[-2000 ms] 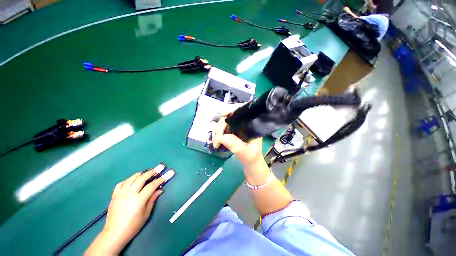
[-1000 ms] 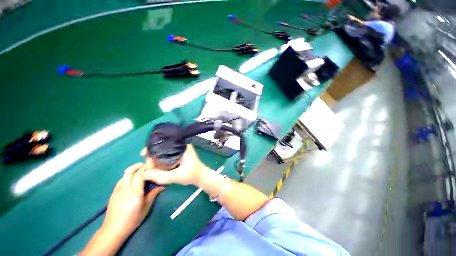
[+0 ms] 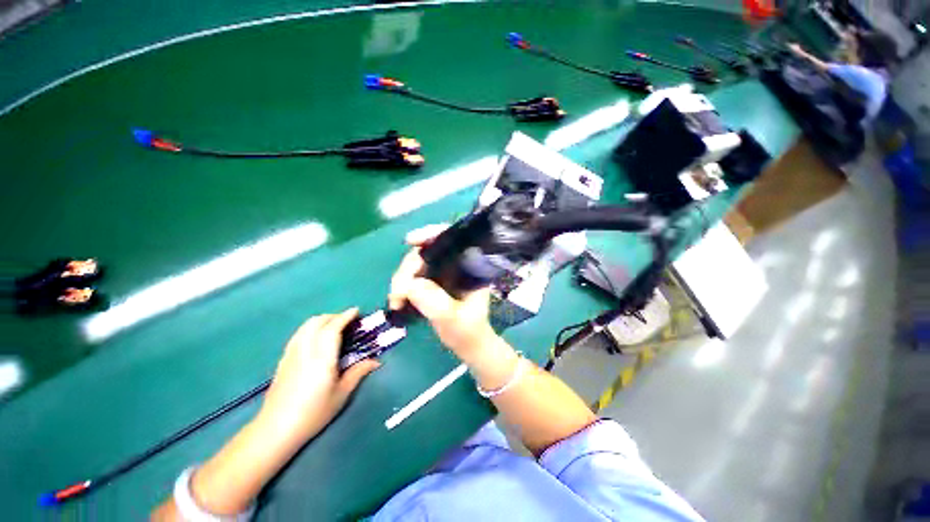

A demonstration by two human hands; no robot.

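My left hand (image 3: 314,379) lies on the green bench and holds the black connector end (image 3: 369,340) of a cable assembly between fingers and thumb. Its black cord (image 3: 194,421) runs to the lower left and ends in a red and blue tip (image 3: 63,496). My right hand (image 3: 445,306) grips the black electric screwdriver (image 3: 479,245), tilted, with its lower end close beside the connector. Whether the tip touches the connector is unclear. The thick black screwdriver cable (image 3: 602,218) loops off to the right. The white-grey screw feeder (image 3: 551,168) stands behind the screwdriver, partly hidden by it.
Several cable assemblies (image 3: 383,152) lie spaced along the glossy green belt (image 3: 255,204). A second feeder (image 3: 663,148) stands farther along the bench. A white strip (image 3: 426,396) lies near my right forearm. A person (image 3: 862,82) is at the far right. The floor (image 3: 760,377) is grey.
The screwdriver has tilted and moved right, off the upright position at my left fingers, and the connector is now exposed. The cord's tip has come into view. Belt cables appear shifted as the view moved.
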